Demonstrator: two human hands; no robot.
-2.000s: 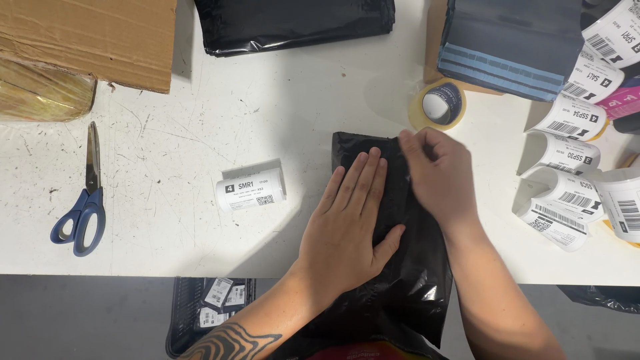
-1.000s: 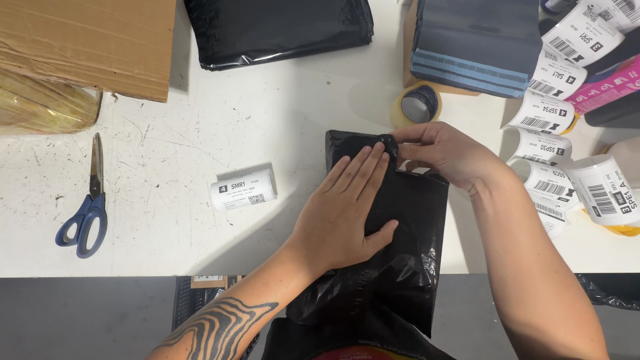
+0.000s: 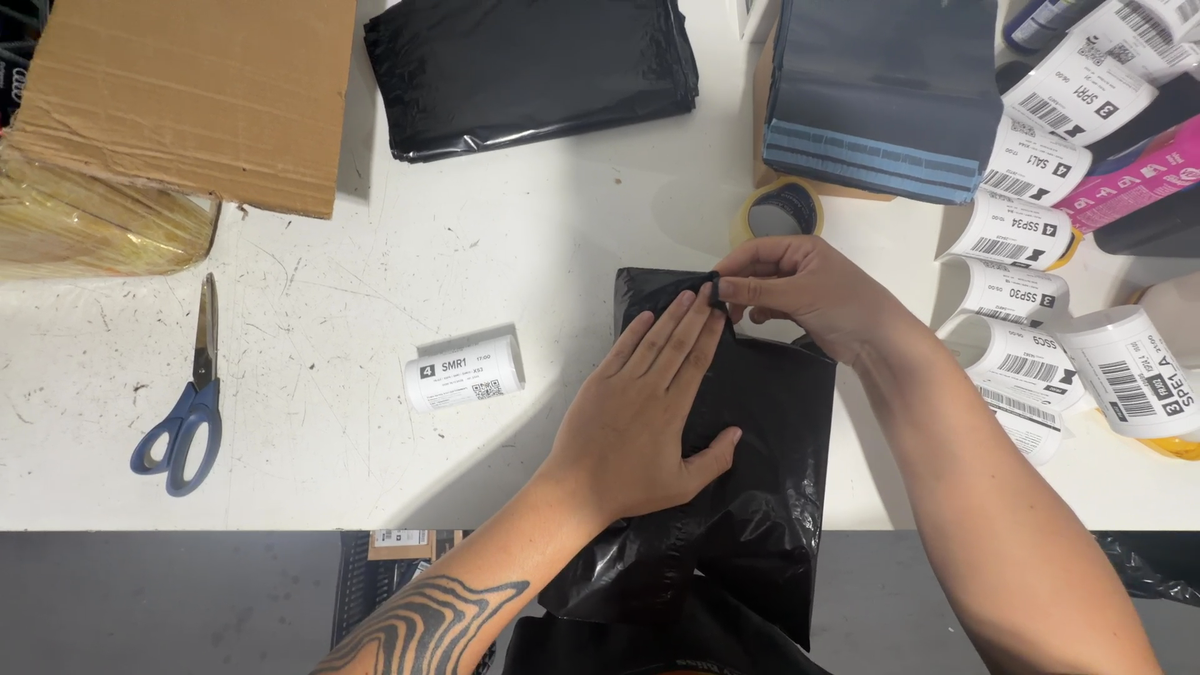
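A black plastic mailer bag [image 3: 769,422] lies over the front edge of the white table, its lower part hanging down toward me. My left hand [image 3: 652,412] rests flat on it with the fingers spread. At the upper part of the bag, my right hand [image 3: 783,286] pinches a bunched edge of the black plastic between thumb and fingers, close to the left fingertips. A curled white printed label [image 3: 466,373] lies on the table to the left of the bag. Just beyond my right hand stands a roll of clear tape [image 3: 812,202].
Scissors with blue handles [image 3: 192,436] lie at left, below a cardboard piece [image 3: 197,103] and a yellowish wrapped package [image 3: 94,220]. Folded black bags [image 3: 534,70] and a stack of blue-grey mailers [image 3: 877,84] are at the back. Curled labels [image 3: 1022,230] line the right side.
My right hand has pulled the pinched plastic edge; the bag's right part now lies flatter and wider below it. My left hand has stayed flat on the bag.
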